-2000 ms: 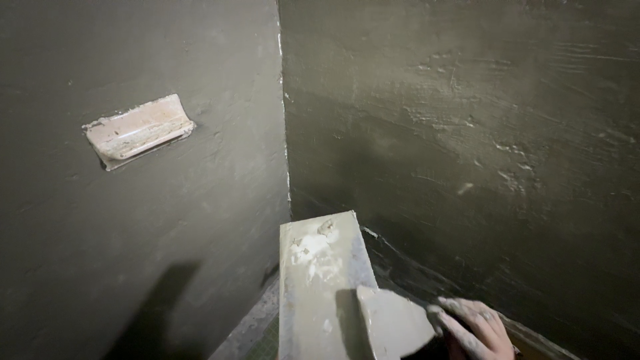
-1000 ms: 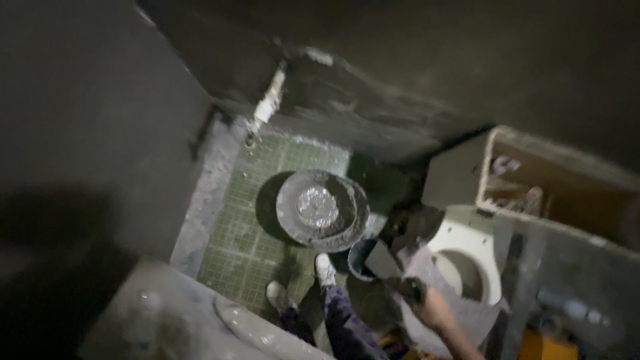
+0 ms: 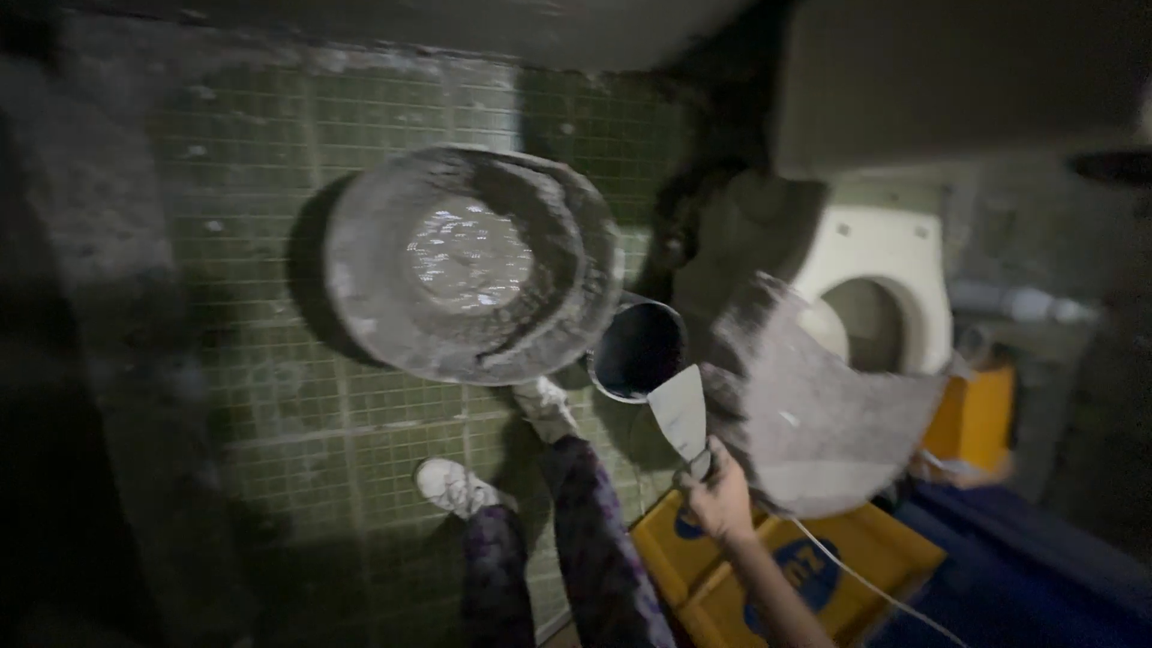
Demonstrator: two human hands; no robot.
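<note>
My right hand [image 3: 720,495] is closed round the handle of a putty knife [image 3: 682,409], its broad, pale blade pointing up toward a small dark bucket [image 3: 639,351]. Left of that bucket, and touching or overlapping it in the view, a large round tub [image 3: 378,297] stands on the floor. Grey material and a shiny, rippled wet surface show inside the tub. My left hand is out of the frame.
My shoes [image 3: 454,488] stand on green mosaic tiles [image 3: 288,387] below the tub. At right are a toilet [image 3: 927,270], a greyish cloth or sheet [image 3: 837,423] over its front, yellow packages [image 3: 864,540] with blue marks, and a white cord [image 3: 877,589].
The view has swung from the walls down to the floor. Two seconds ago the putty knife was against a wide, plaster-smeared blade or board, which is now out of view.
</note>
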